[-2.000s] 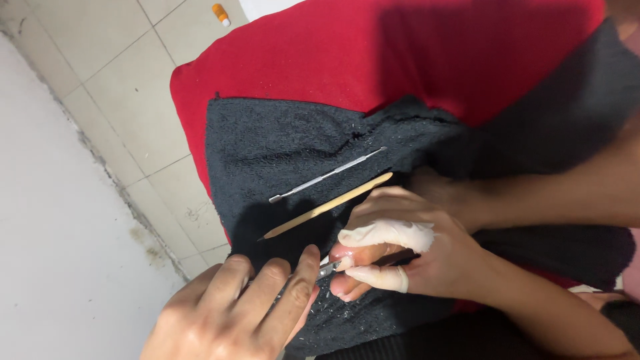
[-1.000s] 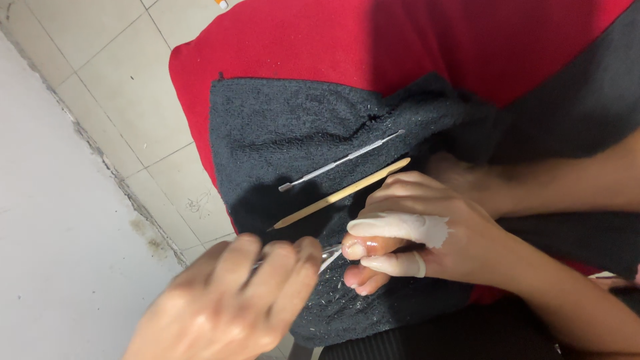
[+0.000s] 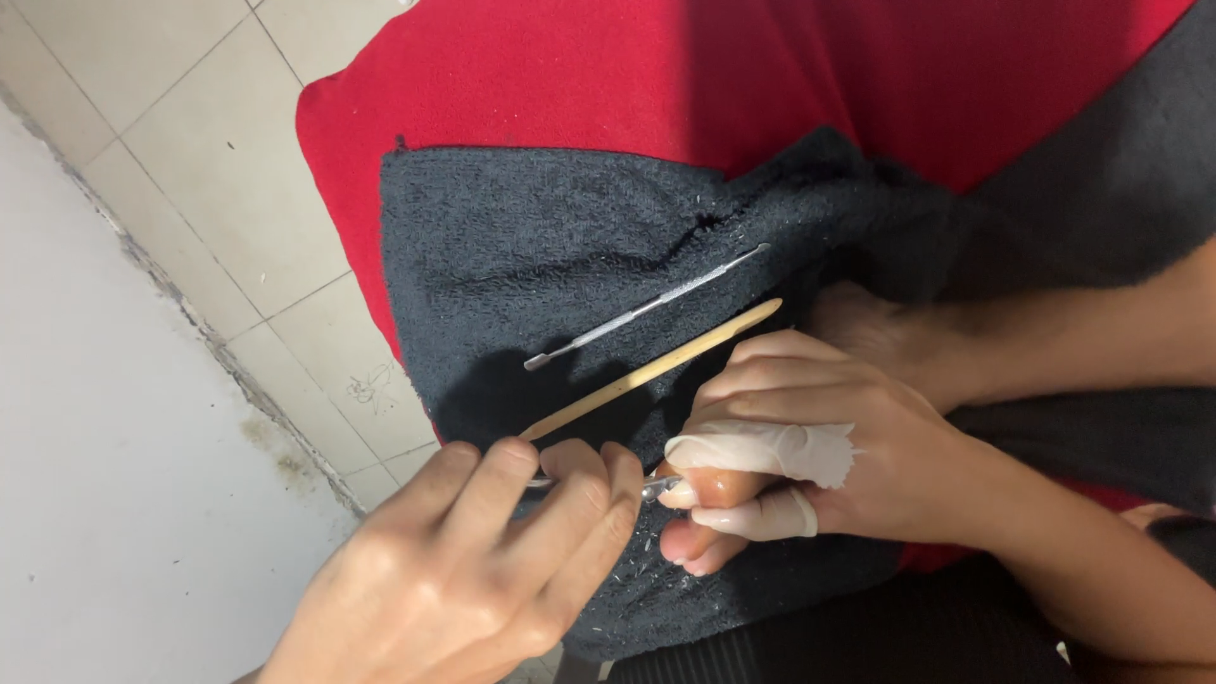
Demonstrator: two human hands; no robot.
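Observation:
My left hand (image 3: 475, 551), at the lower left, is closed around a metal nipper (image 3: 657, 487) whose jaws touch the nail edge of a big toe (image 3: 717, 486). My right hand (image 3: 836, 427) comes in from the right and grips that toe between thumb and index finger, each in a pale finger cot (image 3: 760, 451). Smaller toes (image 3: 698, 546) show just below; most of the foot is hidden under my right hand. Above my hands, a metal cuticle pusher (image 3: 646, 309) and a pale wooden stick (image 3: 655, 369) lie roughly parallel on a dark towel (image 3: 532, 228).
Beneath the towel is a red cloth-covered cushion (image 3: 532, 76). A person's lower leg (image 3: 1073, 342) reaches in from the right. Small whitish bits lie scattered on the towel near the toes. Floor tiles (image 3: 209, 190) and a white wall (image 3: 114, 427) are at the left.
My left hand has shifted right since one second ago, bringing the nipper jaws back against the big toenail. My right hand keeps its grip on the toe.

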